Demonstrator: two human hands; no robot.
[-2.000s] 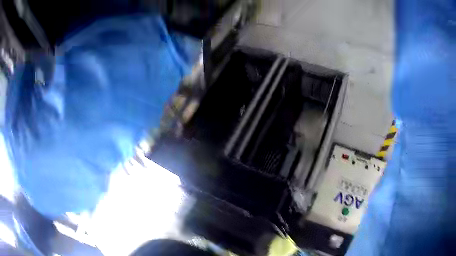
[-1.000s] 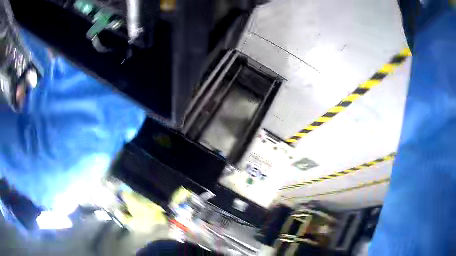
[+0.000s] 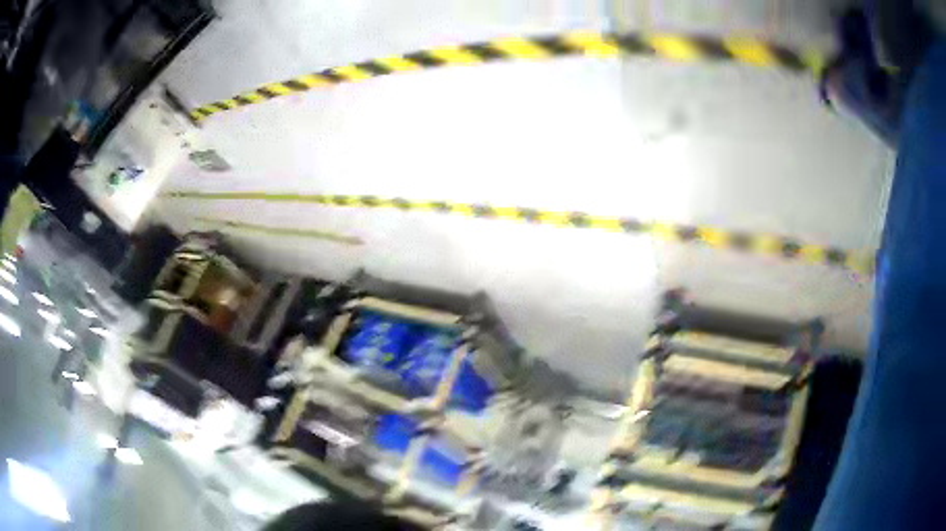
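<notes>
Neither of my hands shows. A blue smock (image 3: 897, 342) covers the right edge of the view. What lies before me is blurred and tilted. A white AGV cart (image 3: 130, 166) is at the upper left, beside a black frame (image 3: 145, 78). A cream-tube rack (image 3: 389, 389) at the lower middle holds blue bins (image 3: 399, 347). Another cream-tube rack (image 3: 716, 353) at the lower right holds dark items that I cannot make out.
Yellow-black tape (image 3: 508, 49) curves across the pale floor (image 3: 519, 124), and a second tape line (image 3: 539, 216) runs below it. A brown object (image 3: 220, 296) stands on a rack at the left. A dark shoe-like shape (image 3: 861, 88) is at the upper right.
The view has swung away from the black container and frame, which moved to the left edge. The AGV cart shifted left. More floor, tape and the racks with blue bins have come into view.
</notes>
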